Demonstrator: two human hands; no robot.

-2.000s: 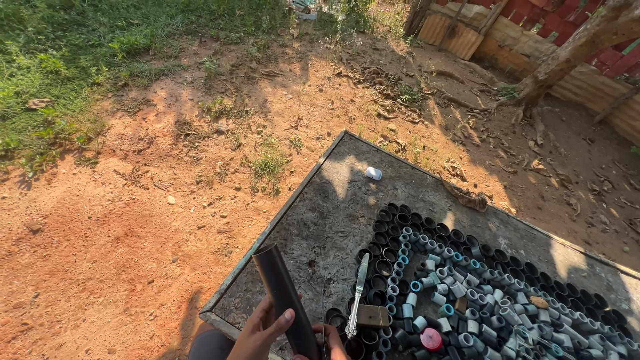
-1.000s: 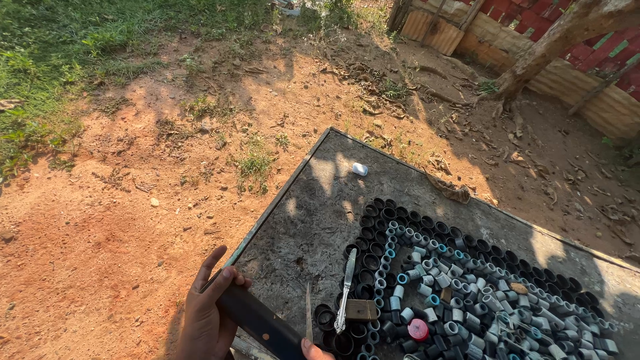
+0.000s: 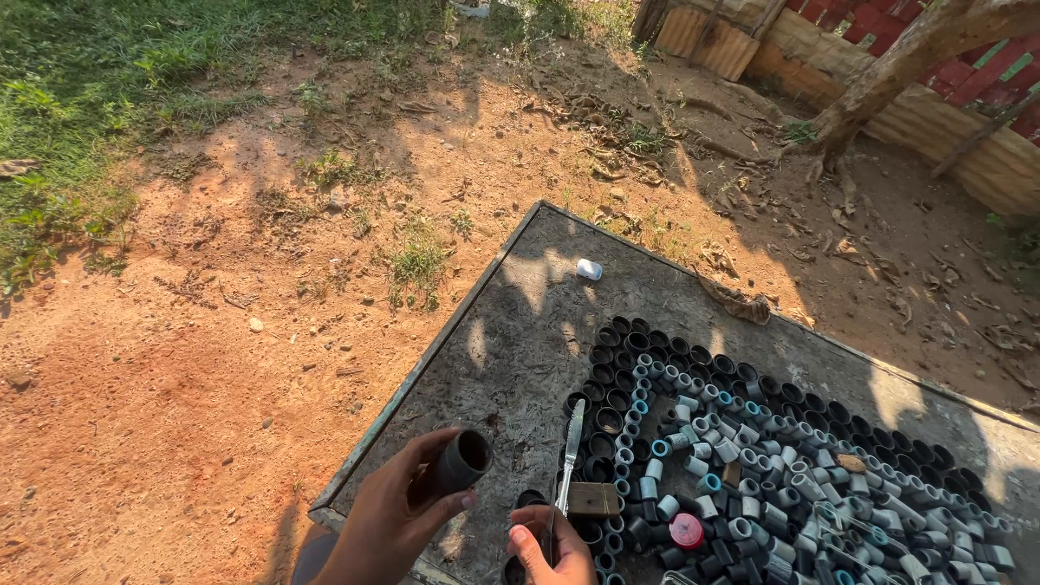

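Note:
My left hand grips a dark plastic pipe, its hollow end tilted up toward the camera. To its right, my right hand is closed around a thin blade-like strip seen nearly edge-on; its exact kind is unclear. A metal table knife lies just beyond the right hand, beside a small wooden block. Black pipe rings stand in rows around a line of grey and blue ones. Many short grey, black and blue pipe pieces lie heaped inside, with a pink round cap among them.
The weathered table has a raised edge strip. A small white cylindrical piece lies near its far corner, and a dry curled leaf by the far edge. Beyond are bare soil, grass, a tree trunk and a fence.
The pipe has turned in my left hand; its open end now faces the camera, where one second ago it pointed toward the lower right. My right hand now shows more fully beside the knife.

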